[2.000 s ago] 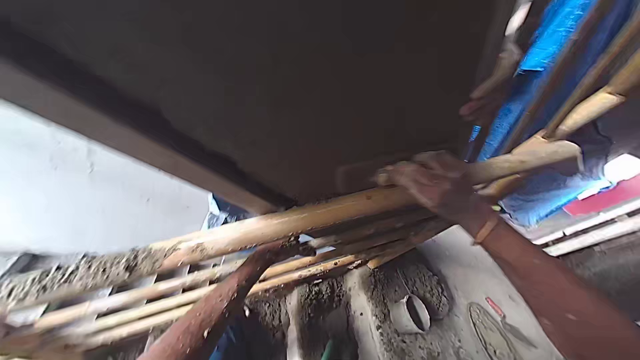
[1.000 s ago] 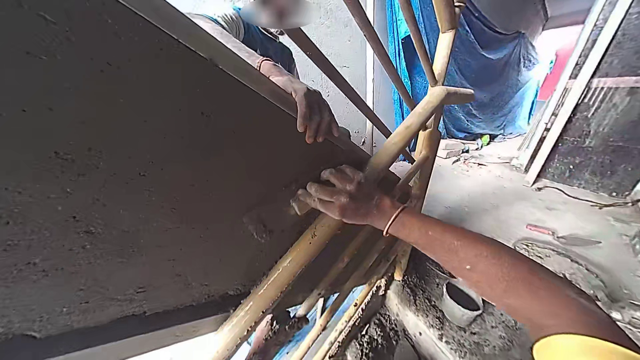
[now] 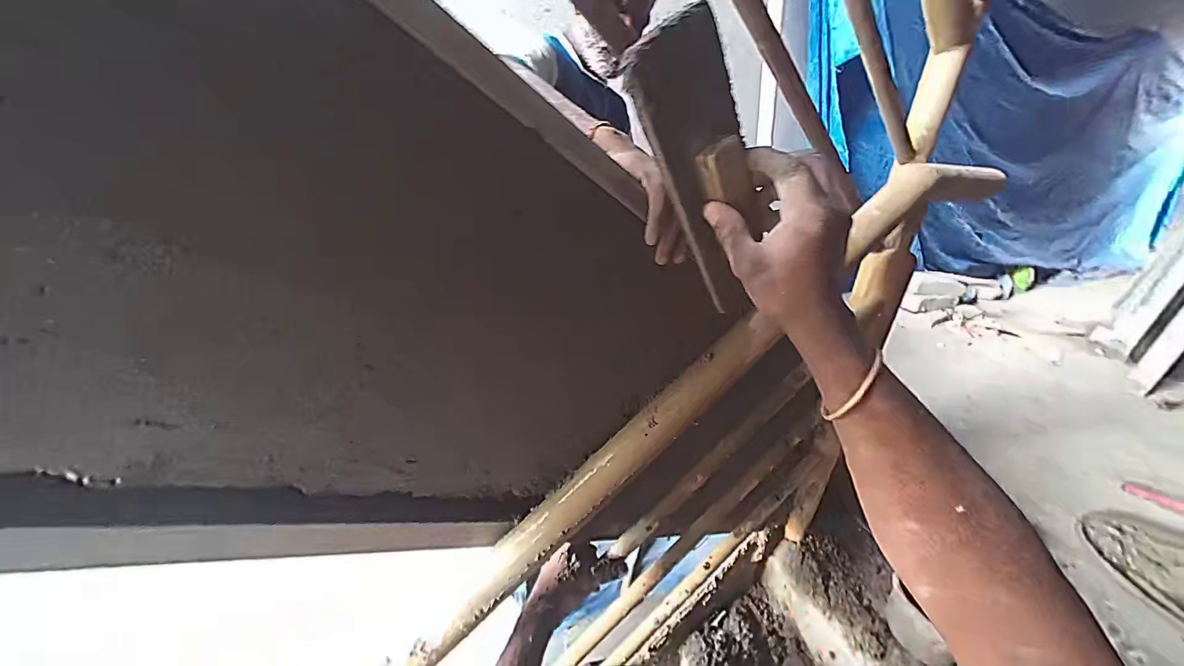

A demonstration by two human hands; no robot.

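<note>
My right hand (image 3: 800,231) grips the wooden handle (image 3: 726,176) of a plastering float, whose flat, mortar-smeared blade (image 3: 680,92) stands steeply tilted beside the freshly plastered dark surface (image 3: 324,277). Just under that wrist runs a thick yellowish handrail (image 3: 647,425). My left hand (image 3: 587,564) is low, among the thinner rails, dark with mortar; its fingers and anything in them are unclear. Across the plastered surface's upper edge hangs a co-worker's hand (image 3: 657,203), close behind the float.
Slanting rails meet a yellowish post (image 3: 883,287) at the right. Rough mortar (image 3: 731,634) lies below the rails. A blue tarpaulin (image 3: 1036,139) hangs behind, with rubble (image 3: 939,291) on the floor (image 3: 999,370). A round patch of mortar (image 3: 1133,555) lies at the far right.
My right hand has moved up from beside the handrail, and the float has come away from the plastered surface, its blade now tilted upward. The view has swung since the oldest frame.
</note>
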